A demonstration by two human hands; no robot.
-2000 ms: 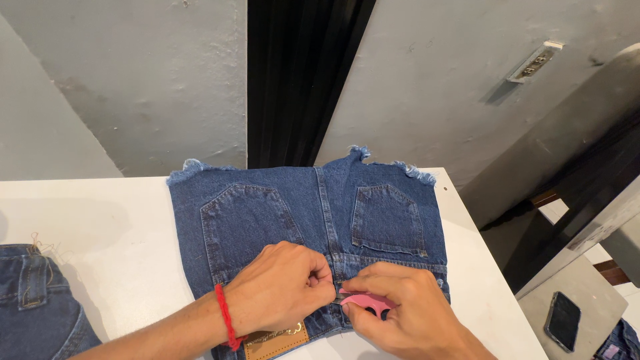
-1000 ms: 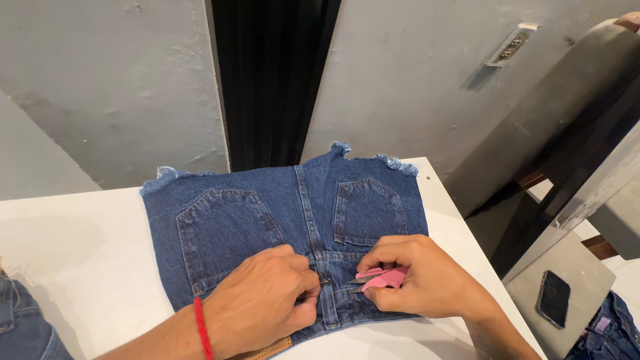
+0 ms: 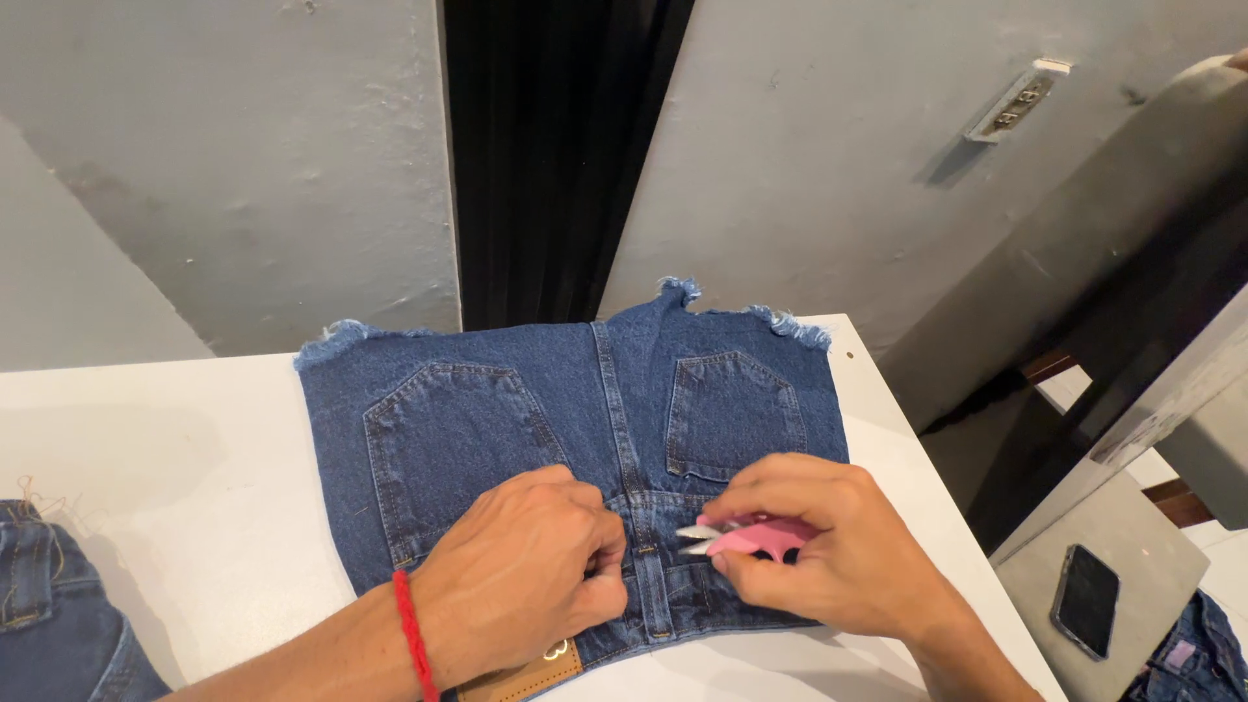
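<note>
Dark blue denim shorts (image 3: 575, 390) with frayed hems lie back side up on a white table, their waistband toward me. My left hand (image 3: 536, 565), with a red cord at the wrist, rests on the waistband left of the centre belt loop (image 3: 653, 590), fingers curled; whether it pinches the cloth is hidden. A brown patch (image 3: 526, 678) shows partly below that hand. My right hand (image 3: 829, 551) holds pink-handled thread snips (image 3: 760, 536), blades parted and pointing left, over the waistband right of the loop.
Another denim garment (image 3: 68, 604) with loose threads lies on the white table (image 3: 175, 458) at the left. A grey wall with a black panel (image 3: 546, 166) stands behind. To the lower right, a phone (image 3: 1085, 602) rests on a grey surface, near more denim (image 3: 1194, 653).
The snips' blades, close to the centre belt loop and my left fingers two seconds ago, are now farther right of the loop. My left hand stays at the waistband.
</note>
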